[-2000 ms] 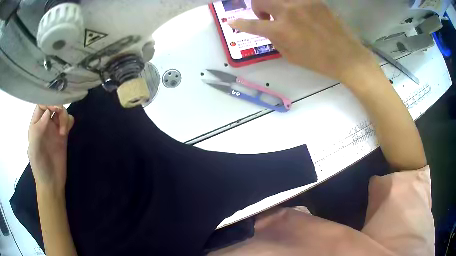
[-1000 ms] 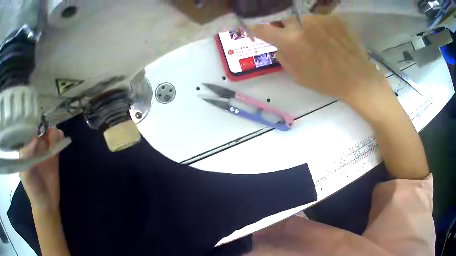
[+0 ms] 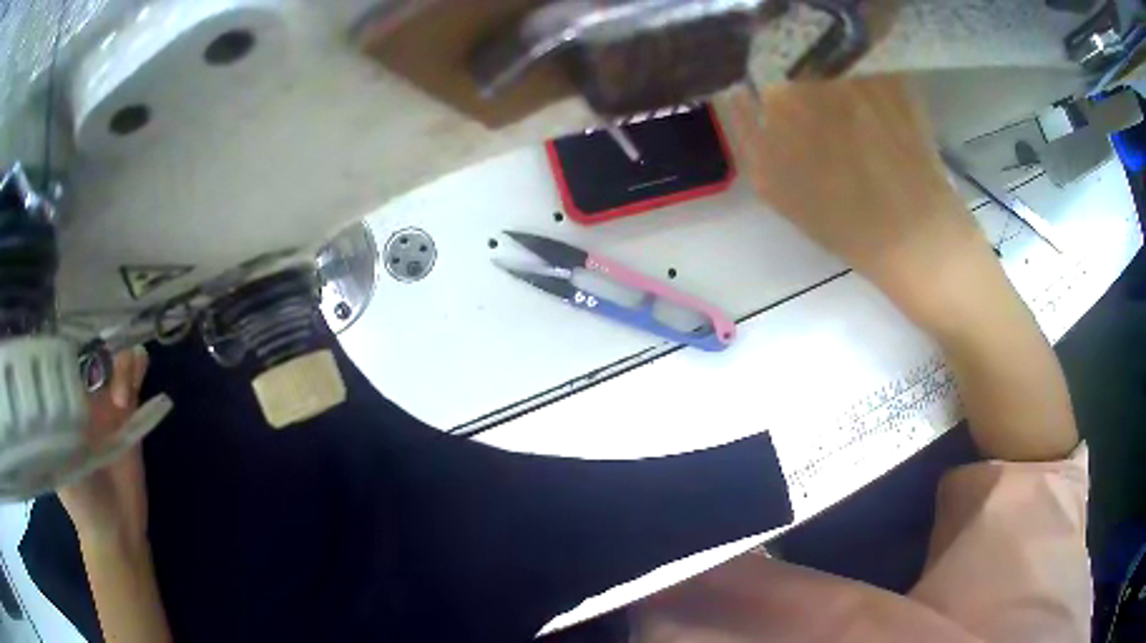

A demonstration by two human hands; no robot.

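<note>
The smartphone [image 3: 643,163] in a red case lies on the machine bed under the arm, its screen mostly dark. My right hand [image 3: 848,176] is just right of it; its fingers are partly hidden behind the machine head, so its grip cannot be told. The black garment panel [image 3: 415,528] lies across the bed and toward my lap, its square-ended strap pointing right. My left hand [image 3: 117,415] is at the panel's left, its fingers largely hidden behind a curved grey bar and the machine head. Whether it grips the cloth cannot be told.
The white-grey machine head [image 3: 327,113] fills the top left, with a yellowish knob [image 3: 299,388] and a white ribbed knob [image 3: 40,408] low on it. Thread snips [image 3: 628,295] with pink and blue handles lie on the bed. A thin pointed metal tool [image 3: 1005,201] lies at right.
The phone screen has gone from a lit page to mostly dark. The view has shifted, with the machine head covering more of the top. My right hand has drawn slightly right, off the screen.
</note>
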